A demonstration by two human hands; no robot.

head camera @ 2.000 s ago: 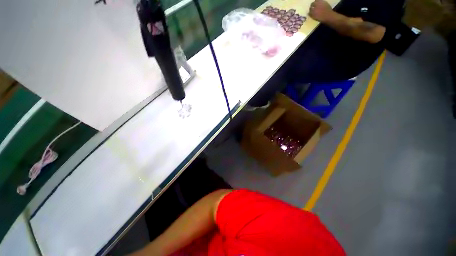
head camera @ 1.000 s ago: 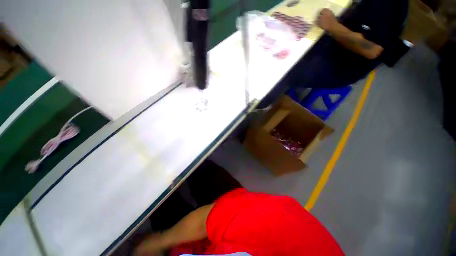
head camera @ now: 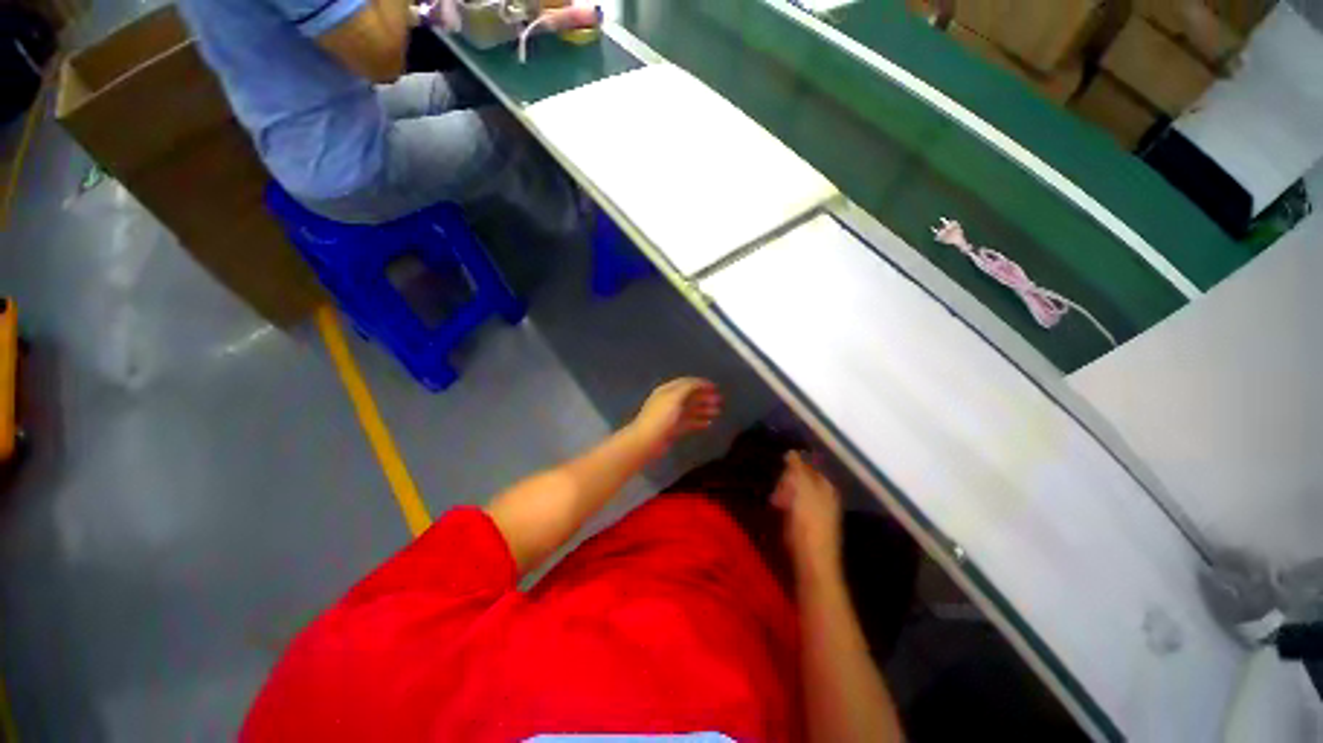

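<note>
My left hand [head camera: 679, 409] is over my lap, below the bench edge, with loosely curled fingers and no object visible in it. My right hand [head camera: 805, 491] is beside it to the right, fingers slightly apart, also with nothing visible in it. A small pile of grey screws [head camera: 1164, 629] lies on the white bench surface [head camera: 929, 392] at lower right. The black tip part of the electric screwdriver [head camera: 1291, 639] shows at the right edge, cut off. A pale pink power cord [head camera: 1023, 283], bundled with its plug, lies on the green conveyor.
A clear bag [head camera: 1241, 584] sits by the white panel [head camera: 1233, 392]. At upper left a person in a blue shirt [head camera: 312, 124] sits on a blue stool [head camera: 414, 283], with pink parts [head camera: 559, 21] at the bench. A large carton [head camera: 189, 160] stands behind; more cartons are at upper right.
The view has swung left, so the screwdriver and screws moved to the right edge. The right-hand neighbour and floor box left view. Both my hands now show over my lap.
</note>
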